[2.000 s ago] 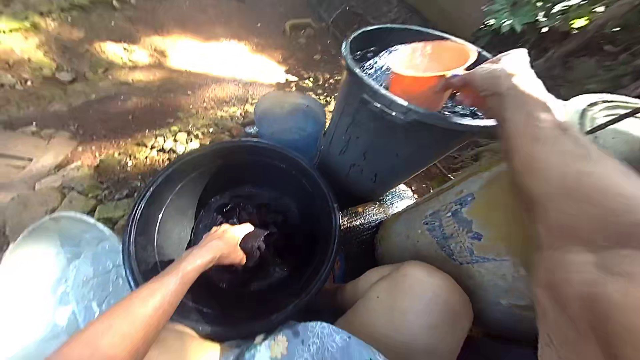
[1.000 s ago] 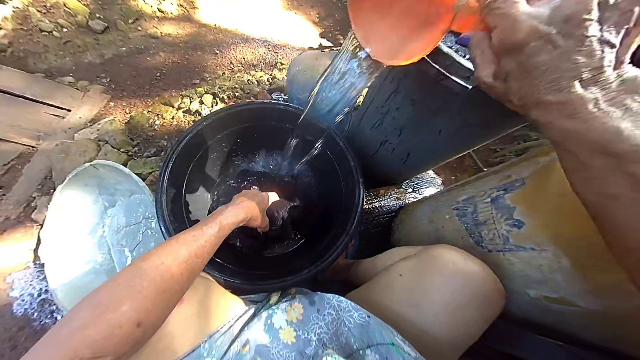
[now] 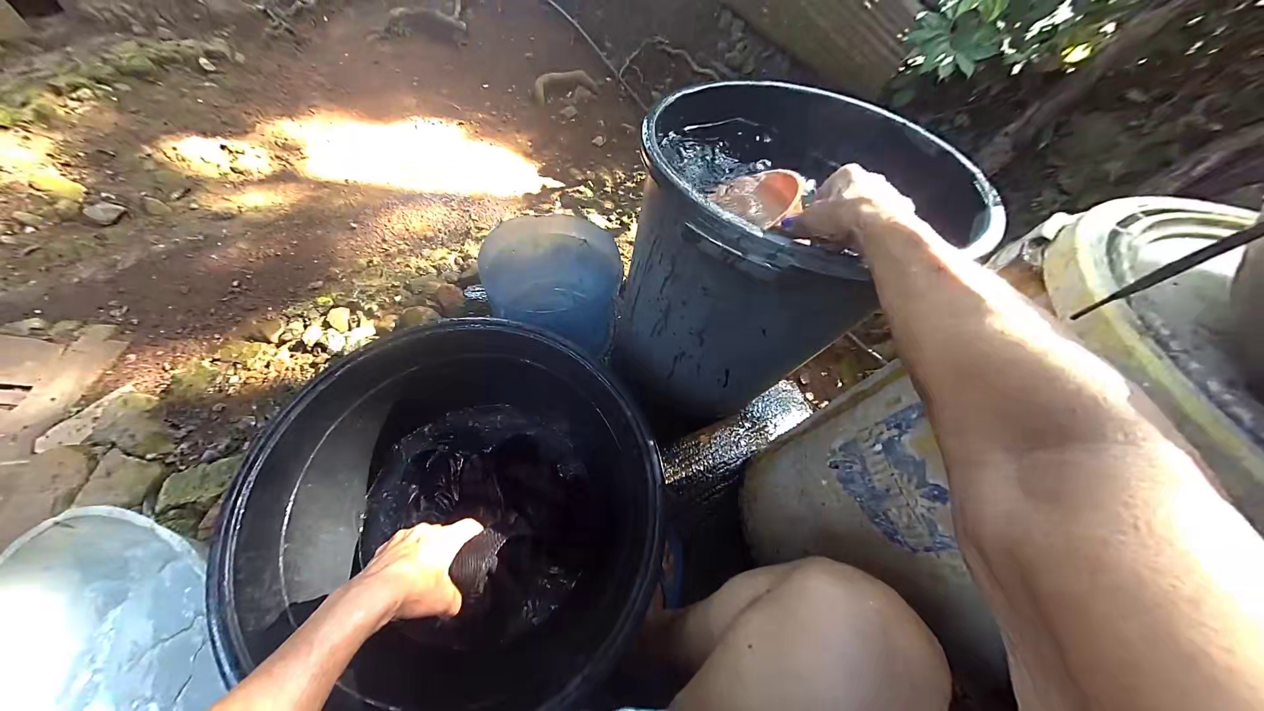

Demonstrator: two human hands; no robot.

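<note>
My left hand (image 3: 425,568) is inside a wide black plastic tub (image 3: 647,494), gripping a bunch of dark wet cloth (image 3: 479,561). Around the cloth lies dark water, which hides most of it. At the upper right my right hand (image 3: 854,205) reaches over the rim of a tall dark bucket (image 3: 731,306) and holds an orange plastic dipper (image 3: 780,196) by its edge. The dipper is tilted and partly dipped in the bucket's water (image 3: 706,153).
A translucent blue bucket (image 3: 553,276) stands behind the tub. At lower left is a pale basin (image 3: 99,612). A large weathered drum (image 3: 849,494) lies to the right, near a ridged lid (image 3: 1165,257). Stones (image 3: 123,479) edge the dirt ground.
A second ago my right hand was pouring water from the dipper into the black tub; now the dipper is down in the tall bucket. My left hand has stayed on the dark cloth.
</note>
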